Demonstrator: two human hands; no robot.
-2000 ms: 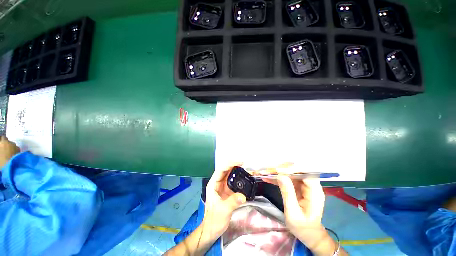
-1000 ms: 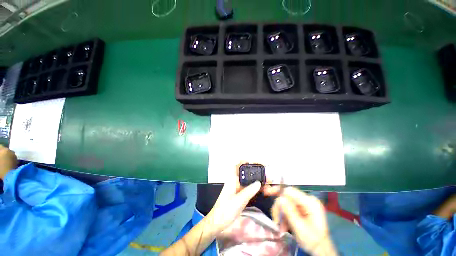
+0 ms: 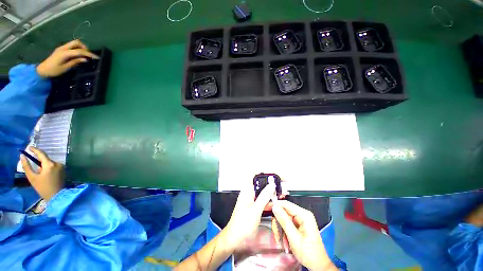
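My left hand [image 3: 244,216] holds a black rounded-square housing [image 3: 261,182] over the front edge of the white paper sheet [image 3: 291,151]. The housing's open side with bright dots faces up, and my thumb lies on it. My right hand [image 3: 301,228] is at the housing's lower right, fingertips pinched. A thin, blurred tool [image 3: 285,242] shows below its fingers. The tool's tip is hidden. A black foam tray [image 3: 296,104] stands behind the paper, with similar housings in its pockets; one front-row pocket, second from left, is empty.
At left, a person in blue sleeves has one hand [image 3: 63,58] over another foam tray [image 3: 100,98] and the other [image 3: 47,177] holding a dark thin tool. A small red-and-white label [image 3: 190,134] lies left of the paper. A dark object [image 3: 242,12] stands at the back.
My right hand has moved in to the housing, and the tool has swung from lying rightward to pointing down. The housing has turned slightly in my left hand. The neighbour's hands have come into view.
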